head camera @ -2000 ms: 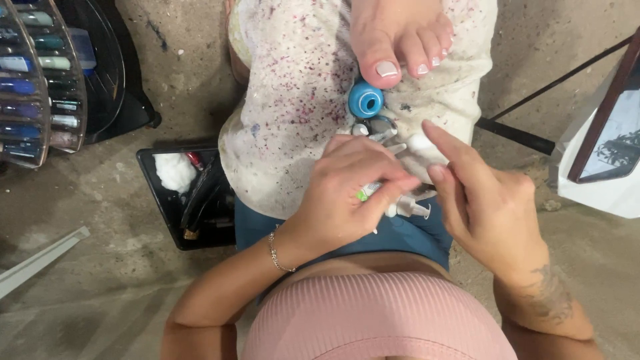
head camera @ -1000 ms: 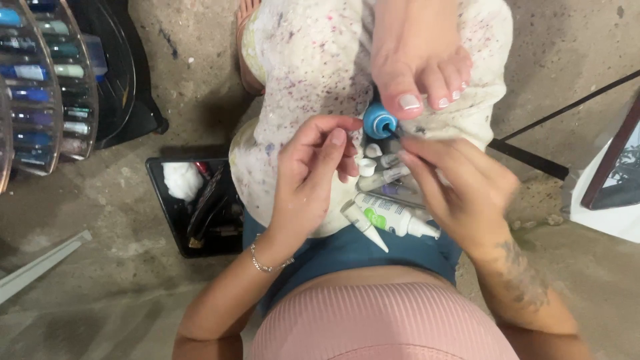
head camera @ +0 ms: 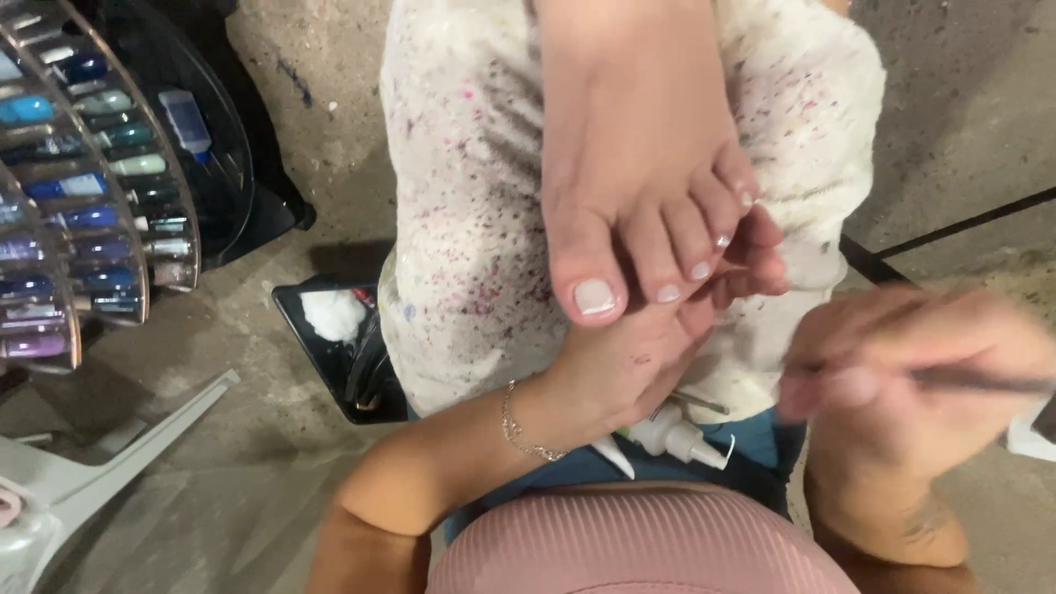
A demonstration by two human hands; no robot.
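A person's bare foot [head camera: 643, 165] with pale painted toenails rests over the speckled white towel [head camera: 470, 214] on my lap. Palm up, my left hand [head camera: 643, 355] lies beneath the toes, its fingertips showing past the small toes; it supports the foot from below. My right hand [head camera: 907, 371], blurred, is raised to the right of the foot, away from it. A thin dark stick-like tool [head camera: 982, 384] shows in that hand, too blurred to name. Below my left hand a white squeeze bottle with a nozzle [head camera: 672, 437] and a white pointed tip [head camera: 613, 456] lie on my lap, partly hidden.
Curved racks of nail polish bottles [head camera: 99, 198] stand at the left, beside a round black tray [head camera: 239, 165]. A black tray [head camera: 289, 289] with cotton [head camera: 334, 315] sits left of my lap. A grey plastic leg [head camera: 165, 437] is lower left, a dark bar [head camera: 973, 223] at right.
My left hand has moved under the toes. My right hand has moved right, away from the blue bottle, which no longer shows. The foot now reaches lower over the towel. The view is somewhat closer.
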